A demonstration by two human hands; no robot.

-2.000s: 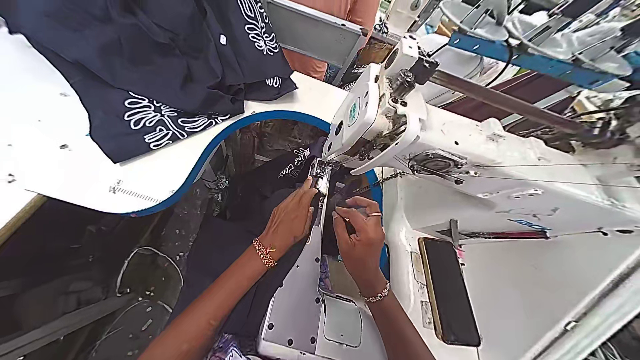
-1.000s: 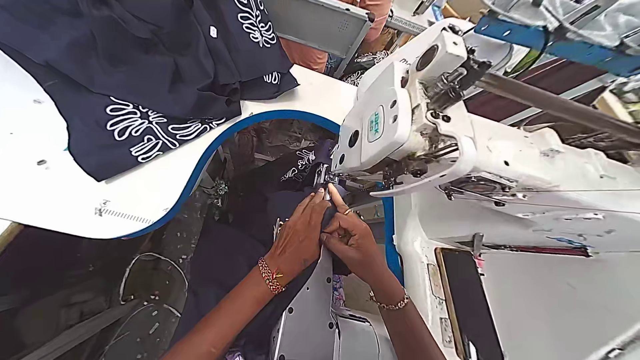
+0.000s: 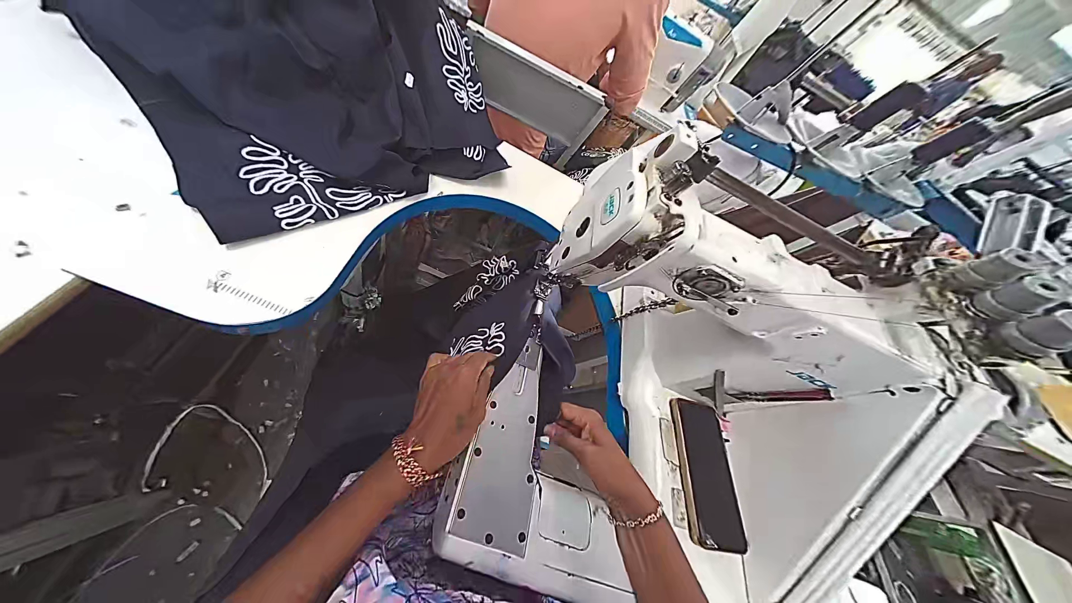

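Dark navy fabric with white embroidered motifs (image 3: 494,335) lies over the narrow arm of a white industrial sewing machine (image 3: 620,201) and passes under its presser foot (image 3: 544,287). My left hand (image 3: 454,406), with a beaded bracelet at the wrist, grips the fabric to the left of the arm, fingers bent. On the other side of the arm, my right hand (image 3: 586,435) pinches the fabric's edge between thumb and fingers. The needle itself is too small to make out.
More embroidered navy fabric (image 3: 301,109) is piled on the white table (image 3: 126,218), whose curved edge is blue. A smartphone (image 3: 708,476) lies on the machine bed at right. Behind the machine stands a person in a salmon-coloured garment (image 3: 578,50). Thread cones and other equipment fill the upper right.
Both hands have moved from close by the presser foot down toward me and apart. More of the fabric and its white embroidery shows beside the machine arm. The view has shifted.
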